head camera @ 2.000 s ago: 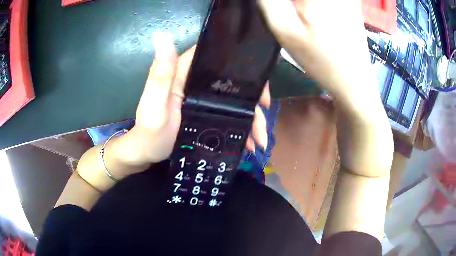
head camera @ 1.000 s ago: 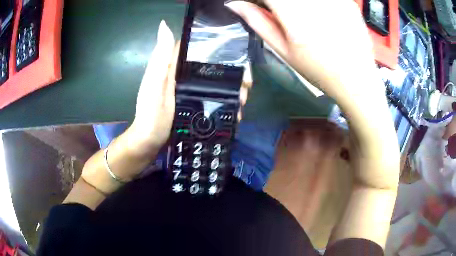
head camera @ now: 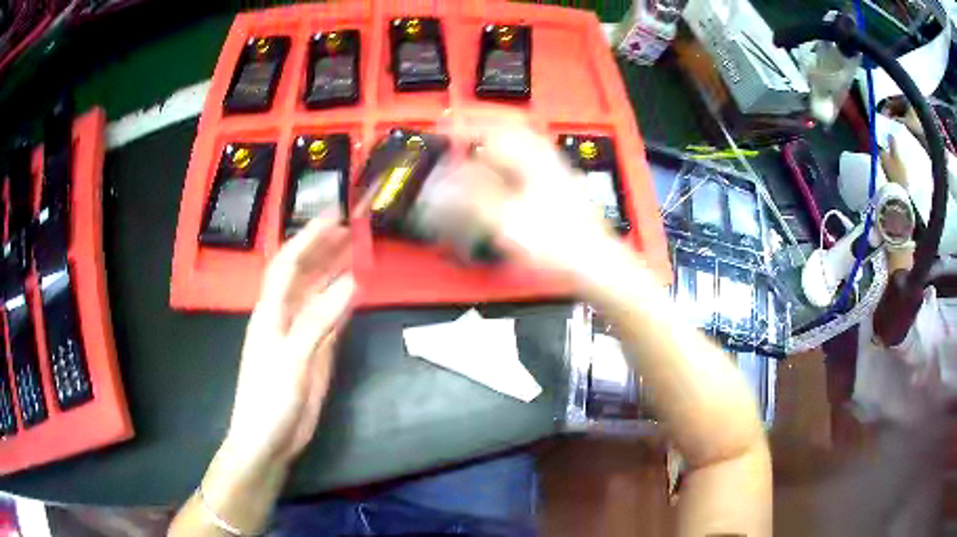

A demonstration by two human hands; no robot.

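Note:
A red phone tray (head camera: pixel 420 281) lies in front of me with closed black flip phones in its slots, each with an orange-yellow spot. One closed phone (head camera: pixel 397 187) in the near row sits tilted beside the fingers of my right hand (head camera: pixel 504 199). My right hand is over the near row and motion-blurred; whether it grips this phone or something else cannot be told. My left hand (head camera: pixel 299 336) is at the tray's front edge, fingers apart, with nothing visible in it.
A second red tray (head camera: pixel 113 357) at the left holds open phones with keypads. A white paper piece (head camera: pixel 477 351) lies on the dark green worktop (head camera: pixel 420 420). Clear blister trays of lenses (head camera: pixel 724 304) are at the right. Beyond are a white box (head camera: pixel 750 58), cables and another person's arm.
The view has moved to the red tray. The open phone held above my lap is no longer seen. My right hand has moved over the tray; my left hand no longer holds the open phone.

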